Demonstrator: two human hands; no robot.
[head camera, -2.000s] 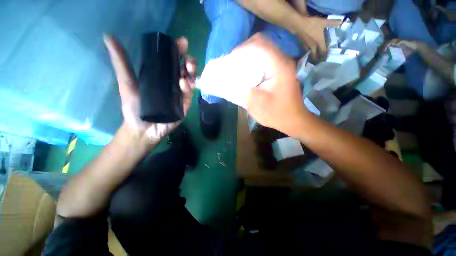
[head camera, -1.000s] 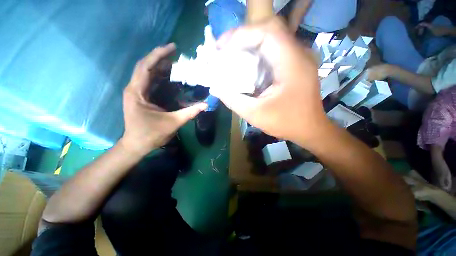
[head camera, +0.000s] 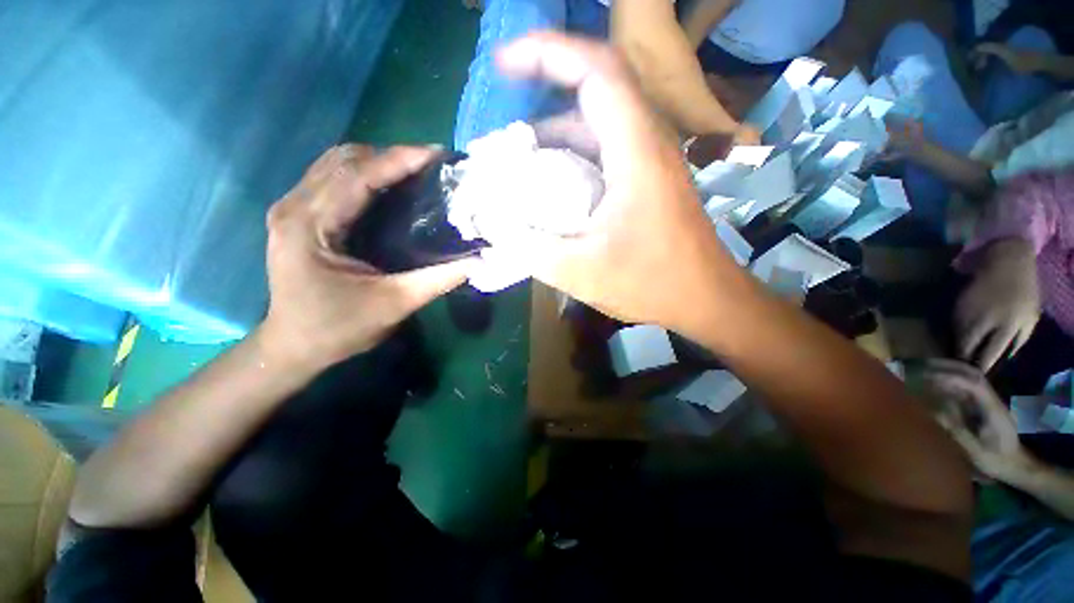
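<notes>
My left hand (head camera: 336, 253) grips a glossy black cylinder (head camera: 406, 218), fingers over the top and thumb below. My right hand (head camera: 624, 200) holds a crumpled white wiping cloth (head camera: 518, 194) against the cylinder's right end, its thumb underneath and its index finger raised. The cloth is overexposed and hides that end of the cylinder. Both hands are held up above my lap, in the middle of the view.
White open cartons (head camera: 824, 200) stand in a cluster on a brown cardboard surface (head camera: 559, 383) at the right, with dark cylinders among them. Several people sit around it. A blue plastic-wrapped stack (head camera: 177, 141) fills the upper left. A brown carton (head camera: 30, 495) is at lower left.
The cylinder, earlier upright on my open left palm, is now gripped sideways. The cloth has come against its right end. In the last second, my right index finger has lifted.
</notes>
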